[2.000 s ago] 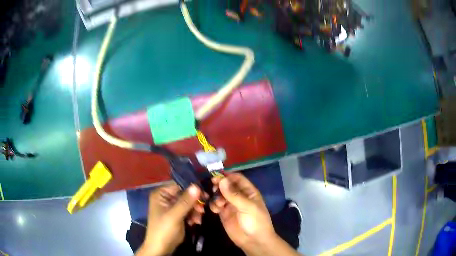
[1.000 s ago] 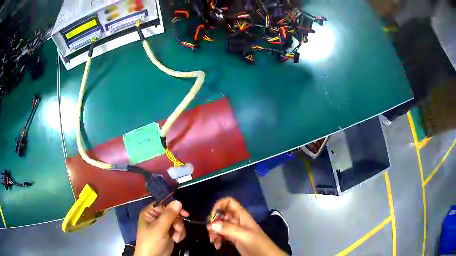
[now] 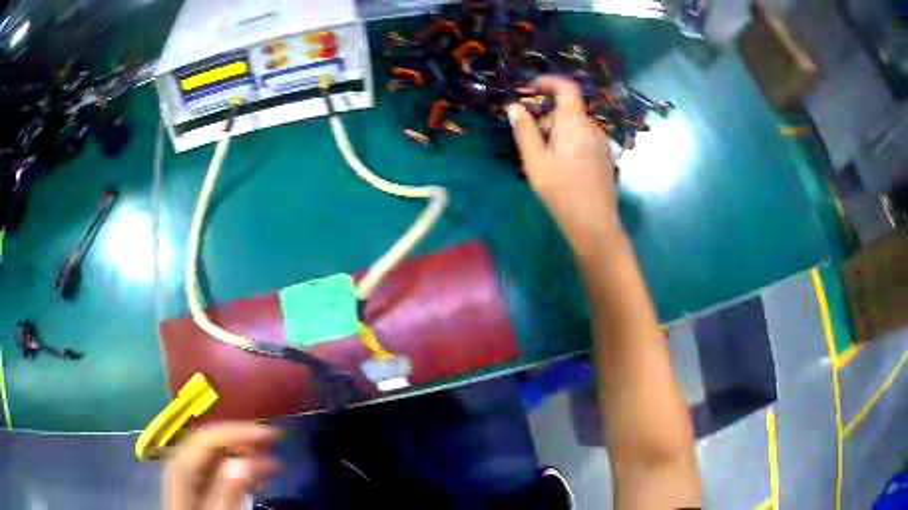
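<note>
My right hand (image 3: 563, 139) reaches over the harness pile (image 3: 468, 75) at the back. Its thumb and forefinger are apart against dark wires; whether it grips any is unclear. My left hand (image 3: 224, 463) is blurred at the bottom, below the bench edge, with fingers apart and no object seen in it. The black test connector (image 3: 339, 386) lies at the red mat's front edge, blurred. The white test connector (image 3: 390, 377) lies to its right, on yellow wires (image 3: 374, 342). No harness is clearly seen plugged into either.
The white tester (image 3: 264, 65) stands at the back with two cream test leads (image 3: 204, 224). A green label (image 3: 321, 310) lies on the red mat (image 3: 453, 319). A yellow clip (image 3: 179, 413) is at the mat's left end. Loose harnesses (image 3: 88, 244) and a dark tangle (image 3: 60, 120) are on the left.
The hands have separated. My right hand has moved from the lap up to the back pile. My left hand has moved left, away from the black test connector. The view has shifted.
</note>
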